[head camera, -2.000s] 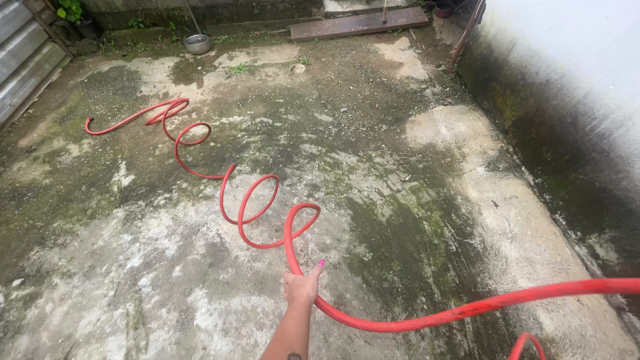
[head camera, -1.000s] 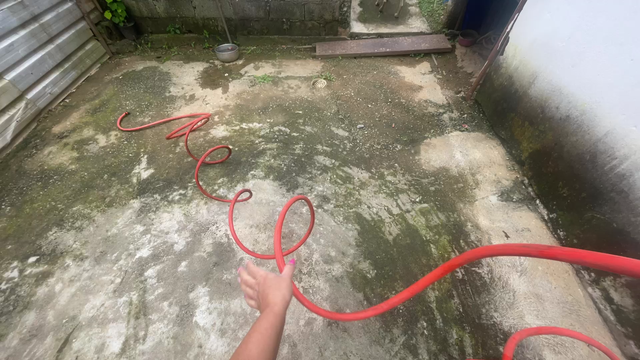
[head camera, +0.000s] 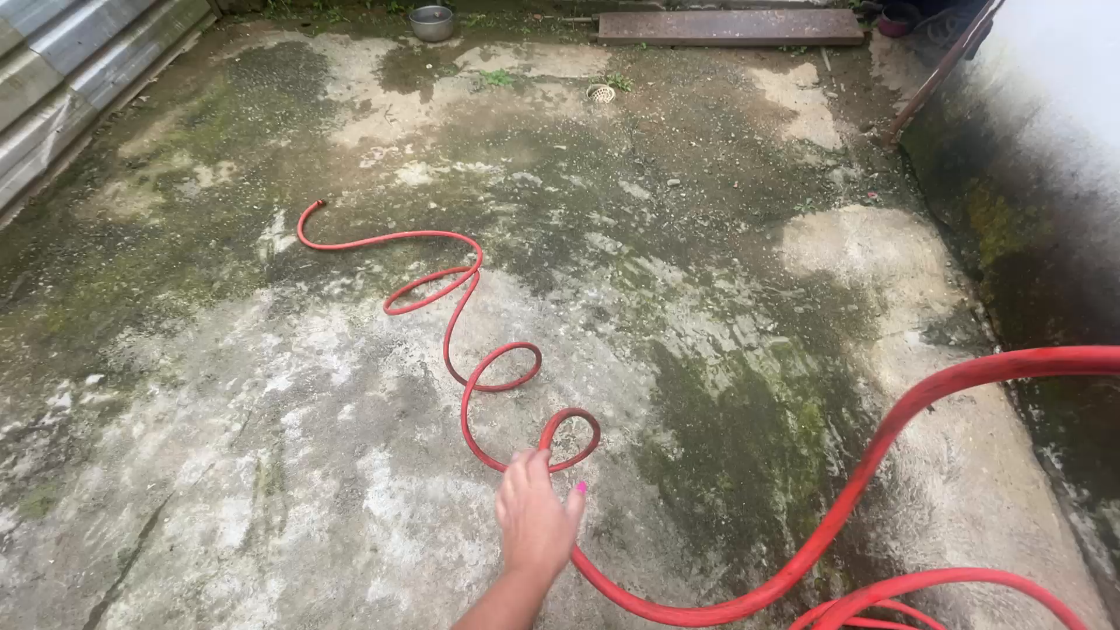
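A long red hose (head camera: 446, 350) lies in loose loops over the stained concrete floor. Its far end is left of centre, and its near part rises in a thick curve to the right edge. My left hand (head camera: 535, 512), back upward and with a pink thumbnail showing, is around the hose just below a small loop; its palm and the hose inside it are hidden. More coils of hose (head camera: 945, 577) hang at the lower right. My right hand is outside the view.
Corrugated metal sheeting (head camera: 79, 70) stands at the upper left. Along the back are a metal bowl (head camera: 432, 24) and a flat brown board (head camera: 731, 27), with a round floor drain (head camera: 601, 94) before them. A white wall (head camera: 1067, 96) with a dark, mossy base runs along the right.
The far end of the hose has been drawn across the floor, away from the metal sheeting and bowl. My left hand, fingers spread a second ago, is now closed around the hose. More coils show lower right.
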